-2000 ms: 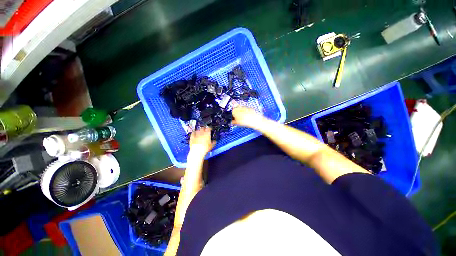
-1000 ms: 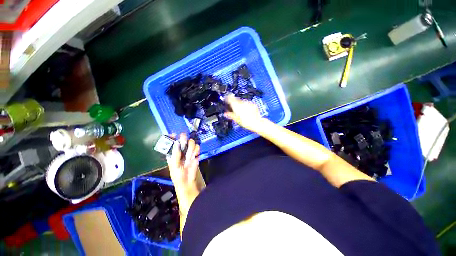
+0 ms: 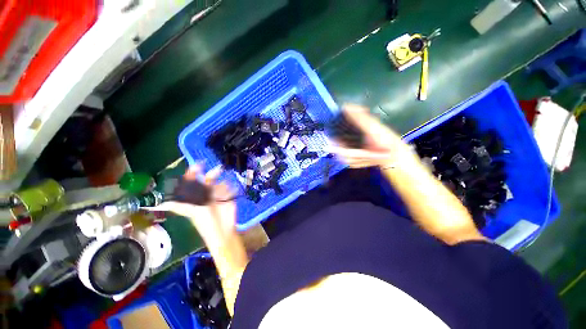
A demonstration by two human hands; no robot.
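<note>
The blue mesh basket (image 3: 234, 115) stands on the dark green bench. Small black parts (image 3: 244, 142), some with pale faces, lie heaped in it. My left hand (image 3: 209, 199) is at the basket's lower left rim, blurred, holding a dark block (image 3: 191, 191). My right hand (image 3: 367, 141) is at the basket's right rim, also blurred, around another dark block (image 3: 347, 130). The blur hides the blocks' details.
A large blue bin (image 3: 523, 148) at right and a small blue bin (image 3: 191, 262) at lower left hold black parts. A white fan (image 3: 114, 266) and bottles (image 3: 90, 222) stand at left. A tape measure (image 3: 422, 74) lies on the bench. A red crate (image 3: 61, 48) is upper left.
Both hands have moved out from the heap to opposite sides of the basket. A dark block now shows in my right hand. The view has shifted, showing more of the red crate.
</note>
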